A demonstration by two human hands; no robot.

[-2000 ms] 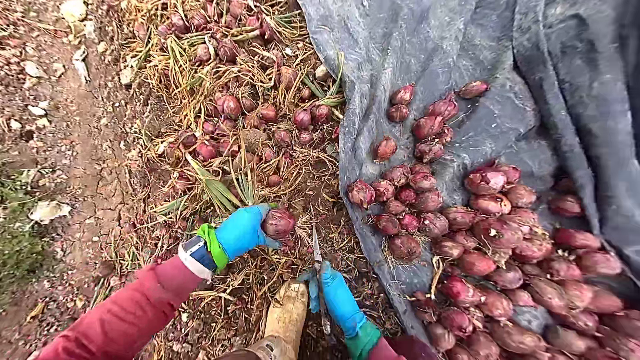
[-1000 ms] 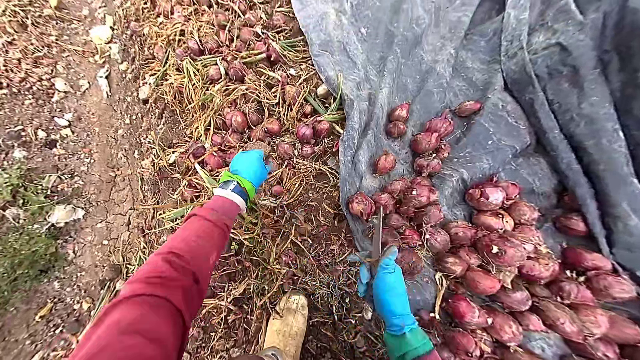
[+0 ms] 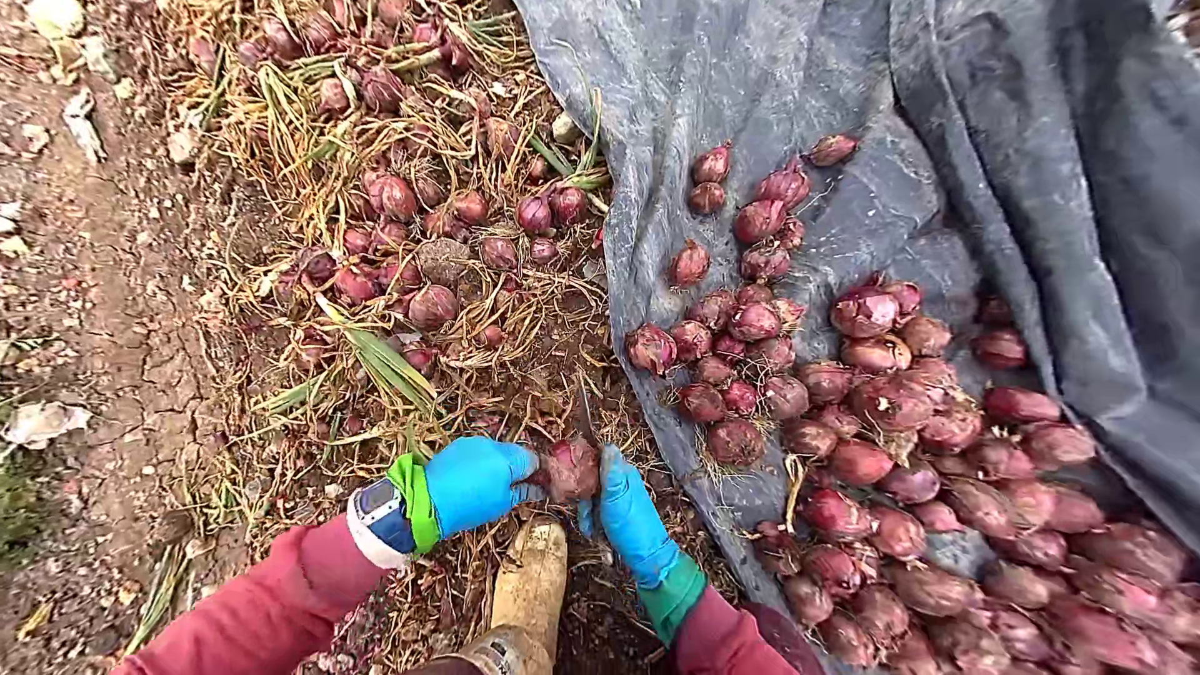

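Low in the middle of the view, my left hand [image 3: 480,483], in a blue glove, holds a red onion [image 3: 570,469] by one end. Close against the onion's right side is my right hand [image 3: 630,516], also gloved in blue, with its fingers around a knife. The knife's blade [image 3: 587,412] points up and away between the onion and my right fingers; its handle is hidden. Trimmed-looking red onions [image 3: 891,403] lie piled on a grey tarp [image 3: 675,84] to the right. More red onions with dry leaves [image 3: 433,307] lie on the soil ahead of my left hand.
My boot [image 3: 531,577] stands on the soil just below the held onion. The tarp's edge runs down the middle, right of my right hand, and its folds rise at the far right. Stones and pale debris [image 3: 45,424] lie on cracked soil at the left.
One second ago my left hand was reaching into the onions on the soil; it has come back toward me holding an onion. My right hand has moved left, off the tarp's edge, to meet it.
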